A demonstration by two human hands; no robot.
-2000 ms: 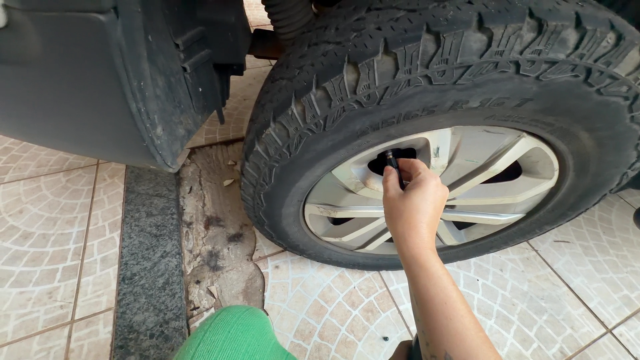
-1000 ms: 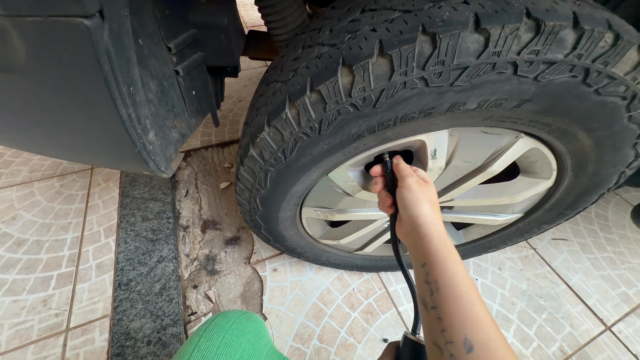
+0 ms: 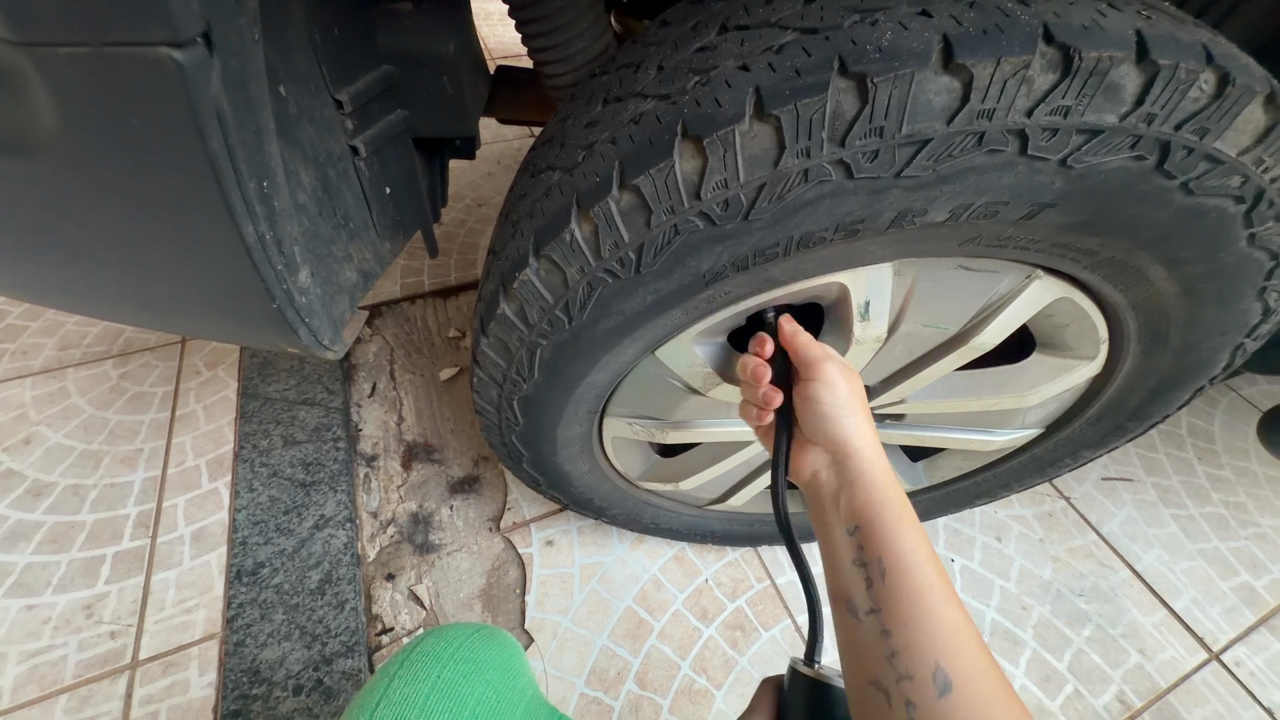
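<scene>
My right hand (image 3: 805,395) grips the end of a black hose (image 3: 783,450) at a dark opening in the silver alloy wheel rim (image 3: 960,300). Its fingers curl around the hose, with the thumb near the tip; the tip's contact inside the opening is hidden. From there the hose runs down to a black cylindrical device (image 3: 815,690) with a metallic-looking top edge, cut off by the bottom of the view. A small part of my left hand (image 3: 763,698) shows against the left side of this device. Around the rim is a black tire (image 3: 690,240) with chunky tread.
A dark plastic body panel (image 3: 110,190) hangs at upper left, beside a ribbed black tube (image 3: 565,40). Green fabric (image 3: 455,675) rises at the bottom. Below are patterned floor tiles (image 3: 640,600), a dark stone strip (image 3: 295,520) and a rough, broken patch of floor (image 3: 420,480).
My right hand has turned at the wheel opening, from fingers pinching a small black piece to a fist around the hose. The hose and device top have come into clear view.
</scene>
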